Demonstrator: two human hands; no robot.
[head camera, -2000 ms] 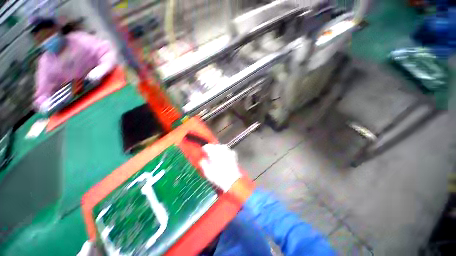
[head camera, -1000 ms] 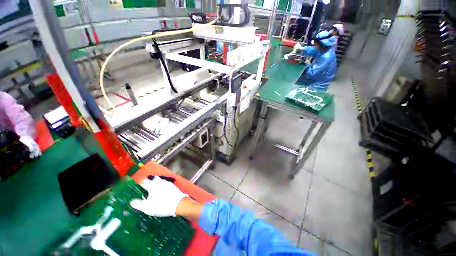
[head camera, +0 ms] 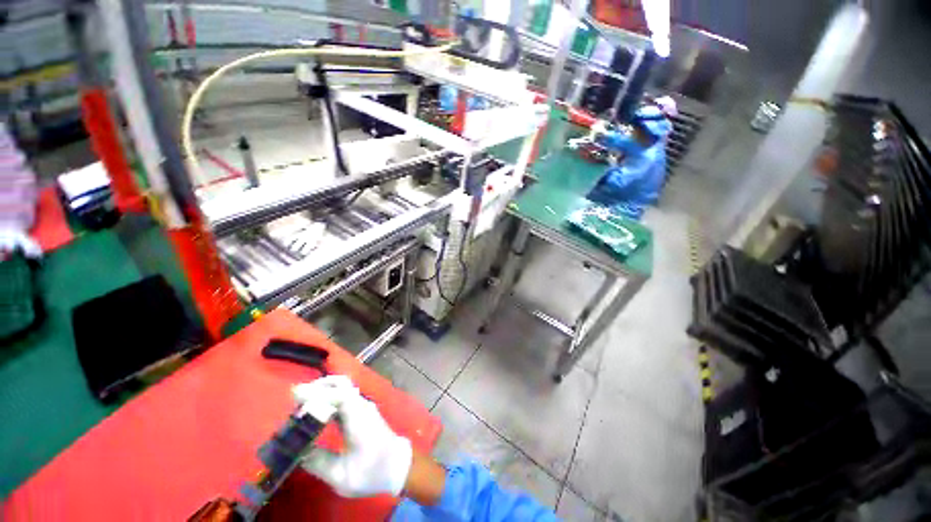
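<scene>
My right hand [head camera: 357, 440], in a white glove with a blue sleeve, grips the end of a circuit board [head camera: 276, 459] that is tilted up over the mat. The board shows dark blocks and grey parts, with a copper-orange part at the bottom edge of the picture; the rest is cut off. The orange-red mat [head camera: 133, 449] lies on the green bench. A black brush [head camera: 295, 354] lies on the mat just beyond my right hand, not touched by it. My left hand is out of the picture.
A black tray [head camera: 133, 331] lies beyond the mat, beside an orange-red wrapped post [head camera: 202, 275]. A metal conveyor [head camera: 337, 240] stands ahead. Another green bench [head camera: 551, 194] holds a board [head camera: 609, 230], with a person in blue [head camera: 638, 163]. Black racks [head camera: 766, 306] stand right.
The board has gone from lying solder side up to being tilted up in my right hand, baring the mat. The brush now lies clear of the hand. The left hand's glove, earlier at bottom left, has left view.
</scene>
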